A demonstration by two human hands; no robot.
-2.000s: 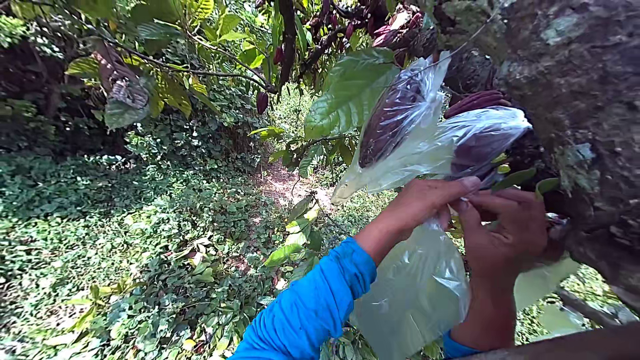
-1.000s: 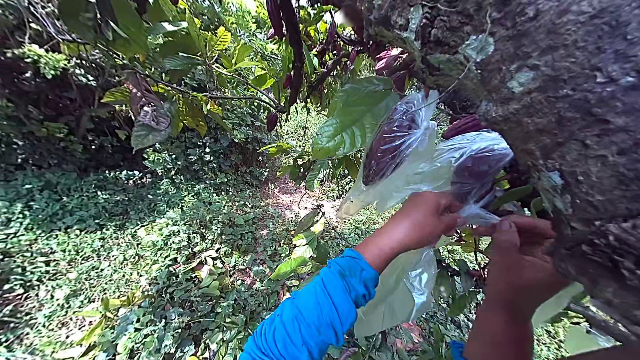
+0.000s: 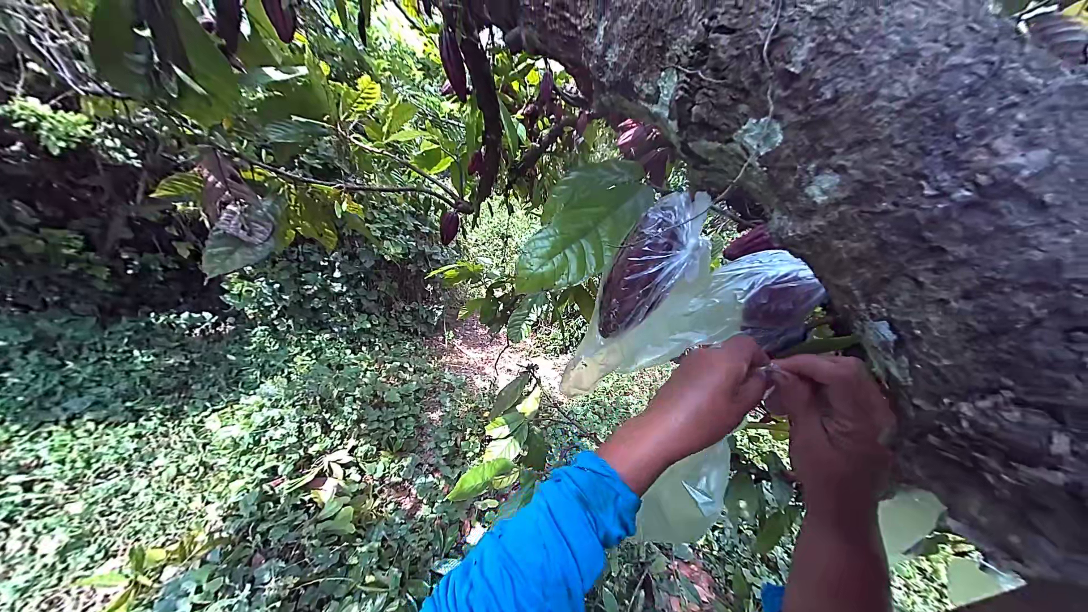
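My left hand [image 3: 714, 393] and my right hand [image 3: 837, 416] meet fingertip to fingertip beside the trunk, pinching a thin twisted bit of clear plastic between them. Just above them a dark red cacao pod [image 3: 778, 297] is wrapped in a clear plastic bag [image 3: 697, 323]. Left of it, another bagged cacao pod [image 3: 642, 272] hangs at a tilt. Below my left hand hangs a pale, translucent plastic bag [image 3: 687, 497], its upper part hidden by the hand. An unbagged red pod [image 3: 750, 242] shows between the bags and the trunk.
A thick, rough cacao trunk [image 3: 935, 221] fills the right side. A large green leaf [image 3: 582, 225] touches the bagged pods. Branches with more pods [image 3: 453, 64] hang above. Leafy ground cover [image 3: 212, 425] and a patch of bare soil [image 3: 501, 353] lie beyond. More pale plastic [image 3: 908, 518] shows at lower right.
Both hands remain below the bagged pods, and their fingertips are now closer together than one second ago. The view has shifted, with more trunk showing.
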